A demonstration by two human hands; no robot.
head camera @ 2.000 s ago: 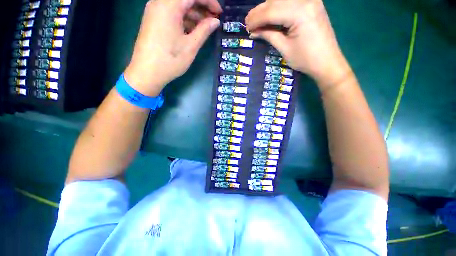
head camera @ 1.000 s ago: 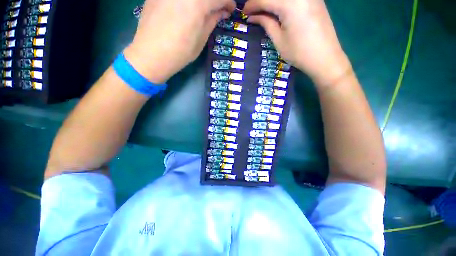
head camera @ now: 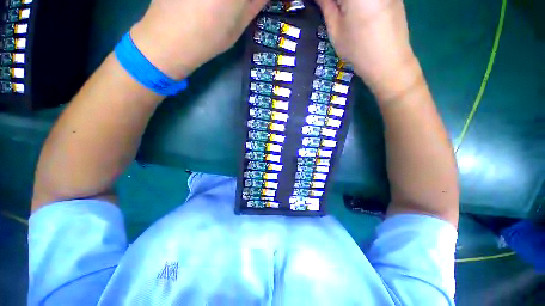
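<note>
The black work tray point(head camera: 291, 125) lies lengthwise in front of me, its near end against my shirt. Two columns of green circuit board assemblies with yellow bands and white ends, one of them here point(head camera: 273, 59), lie crosswise in it. My left hand point(head camera: 197, 27), with a blue wrist band point(head camera: 145, 67), is over the tray's far left side. My right hand point(head camera: 366, 39) is over the far right side and covers part of the right column. The fingertips of both hands are cut off by the top edge, so what they hold is hidden.
A thick black tray stack point(head camera: 57, 60) with rows of boards stands at the far left, cut off by the frame. A green mat point(head camera: 436, 119) with a yellow-green tape line point(head camera: 483, 83) is on the right. Blue fabric point(head camera: 529, 239) shows at the right edge.
Both hands have moved up in the picture until their fingertips left the frame. The tray, its boards and the left stack also sit higher, and the stack sits further left.
</note>
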